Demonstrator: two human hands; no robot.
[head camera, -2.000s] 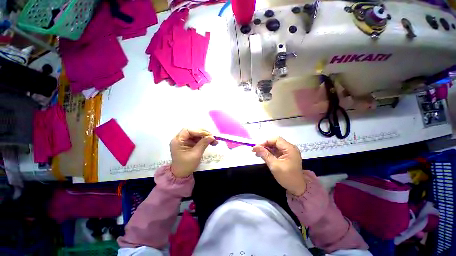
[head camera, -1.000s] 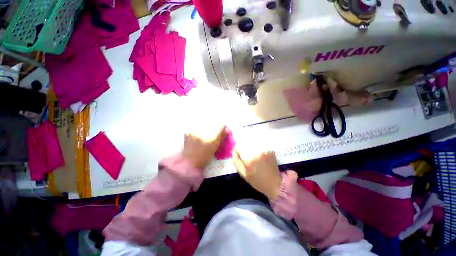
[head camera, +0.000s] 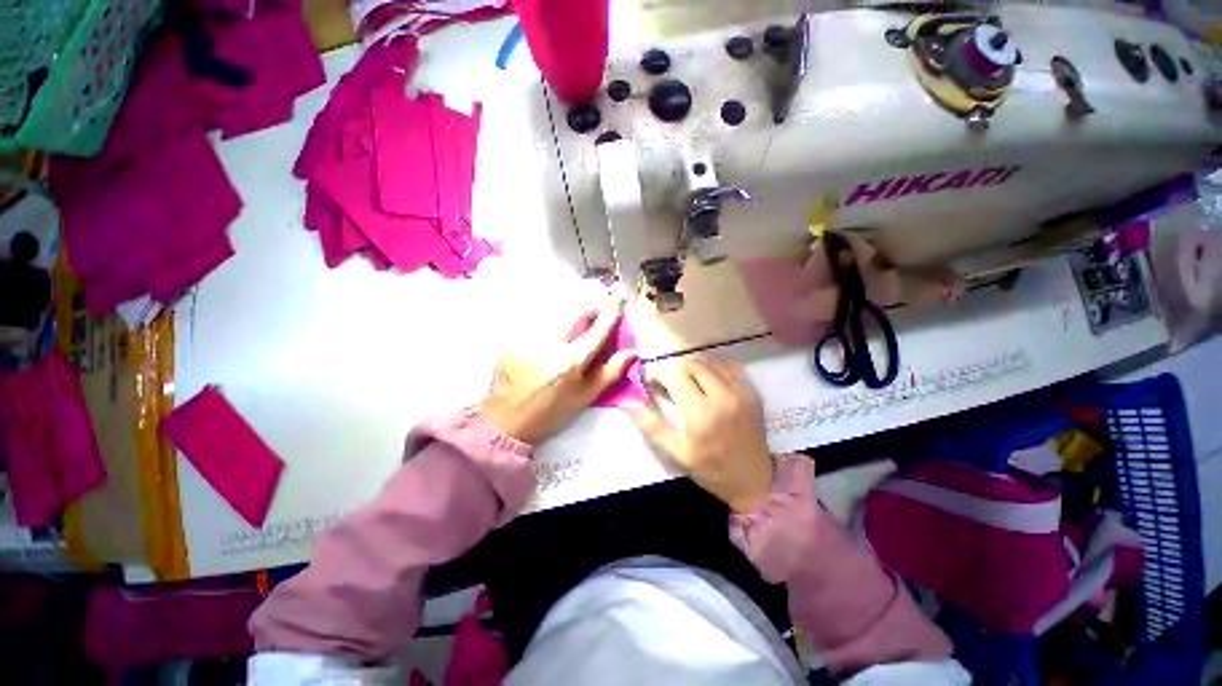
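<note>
A small magenta fabric piece (head camera: 621, 389) lies on the white table just in front of the needle area of the off-white HIKARI sewing machine (head camera: 858, 148). My left hand (head camera: 556, 373) grips its left side, with fingertips close to the presser foot (head camera: 614, 284). My right hand (head camera: 704, 422) grips its lower right side. The hands partly hide the piece. Whether it is under the foot I cannot tell. Another magenta piece (head camera: 225, 453) lies alone at the left. A fanned heap of magenta pieces (head camera: 402, 174) lies left of the machine head.
Black-handled scissors (head camera: 858, 342) lie under the machine arm. Magenta panels (head camera: 148, 221), a green basket (head camera: 74, 67) and taped cardboard (head camera: 158, 442) are at the left. A magenta holder (head camera: 566, 47) stands by the machine head. A blue crate (head camera: 1155, 496) with fabric is below the table at right.
My hands have brought the piece from the front of the table up to the needle area. Earlier they held it stretched between them. The view has shifted.
</note>
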